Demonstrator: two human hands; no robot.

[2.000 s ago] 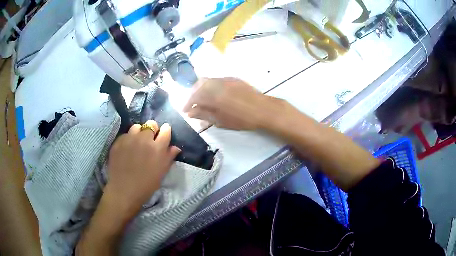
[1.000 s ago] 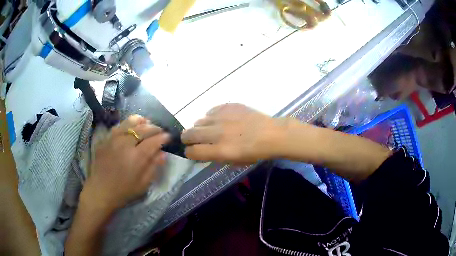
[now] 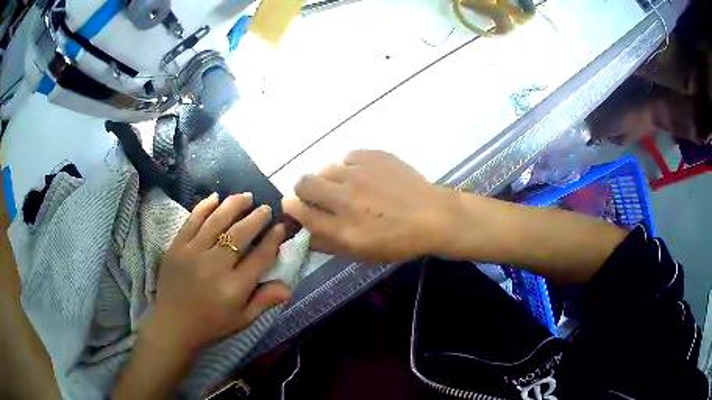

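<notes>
The black band lies flat on the light grey knit garment, running from under the machine head toward the table's front edge. My left hand, with a ring, rests palm down across the band's near end and the knit, fingers slightly spread. My right hand is at the band's near right corner with its fingers bent onto the edge; its fingertips are partly hidden. The presser foot area of the sewing machine is over the band's far end; the needle is not clear.
A yellow-tan tape strip hangs at the machine. Shears handles are at the top edge. Loose thread lies on the table. The ruler edge runs along the front. A blue basket stands below at right, and part of another person shows beyond.
My right hand has moved from beside the needle down to the band's near end. My left hand has shifted slightly and its fingers have spread. The camera view has shifted too.
</notes>
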